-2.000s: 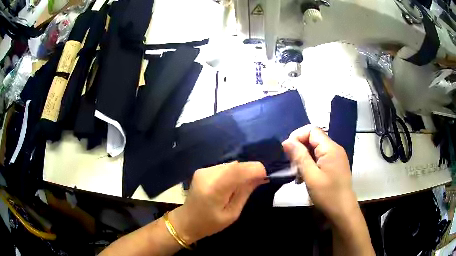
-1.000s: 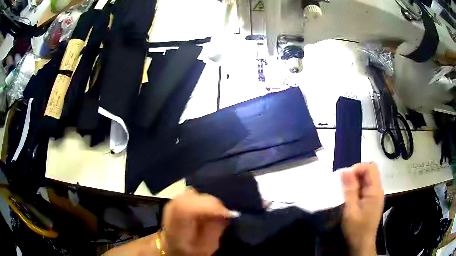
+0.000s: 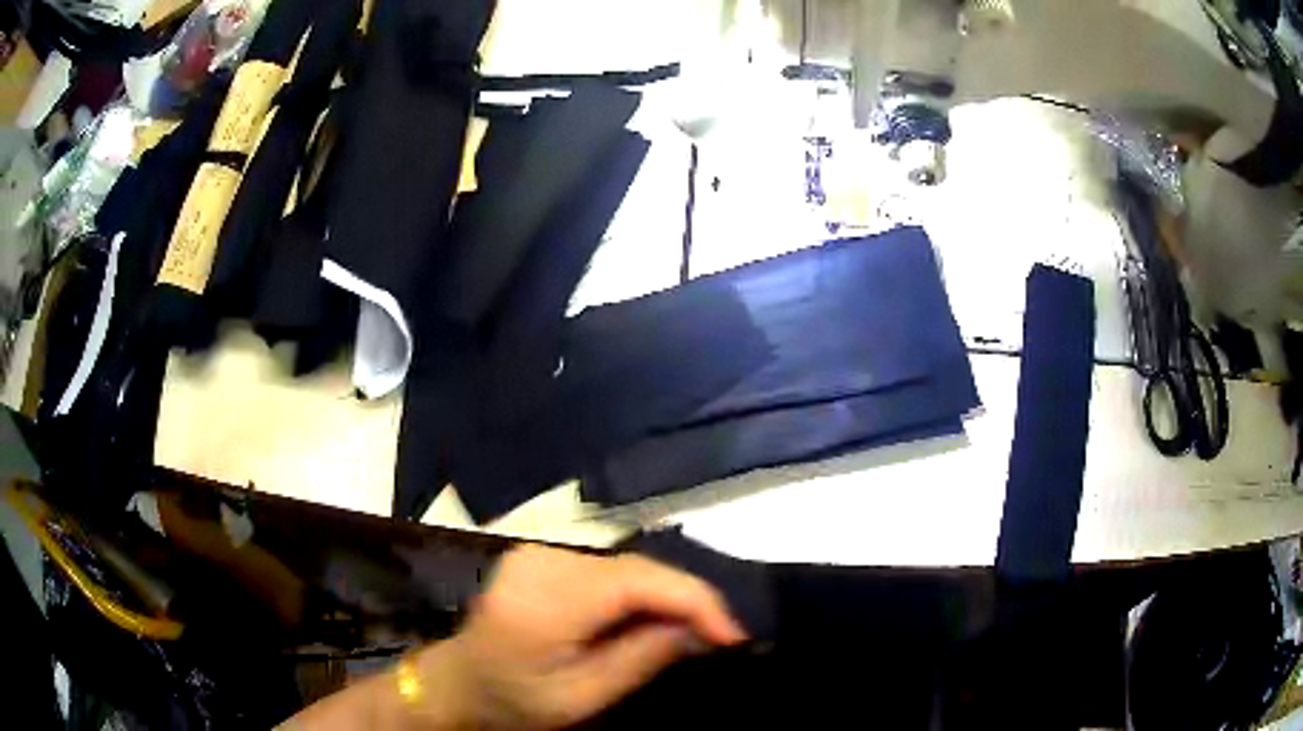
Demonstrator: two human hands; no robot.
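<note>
My left hand (image 3: 593, 631) is at the table's front edge, thumb and fingertips pinched at the edge of a small dark cloth piece (image 3: 707, 568). The cloth merges with the dark area below, so its full shape is hidden. My right hand is not in view. A slightly shiny navy rectangle of layered cloth pieces (image 3: 843, 336) lies flat in front of the sewing machine's needle area. A narrow dark strip (image 3: 1050, 414) lies to its right, its lower end at the table edge.
Tied dark bundles with tan tickets (image 3: 225, 172) and loose dark panels (image 3: 536, 214) lie at left, with a curled white strip (image 3: 383, 343). Black-handled scissors (image 3: 1186, 400) lie at right. The white sewing machine (image 3: 1057, 50) stands at the back.
Both hands first met over the navy rectangle, then moved apart and down. My right hand has left the picture. The table view has shifted right and slightly up.
</note>
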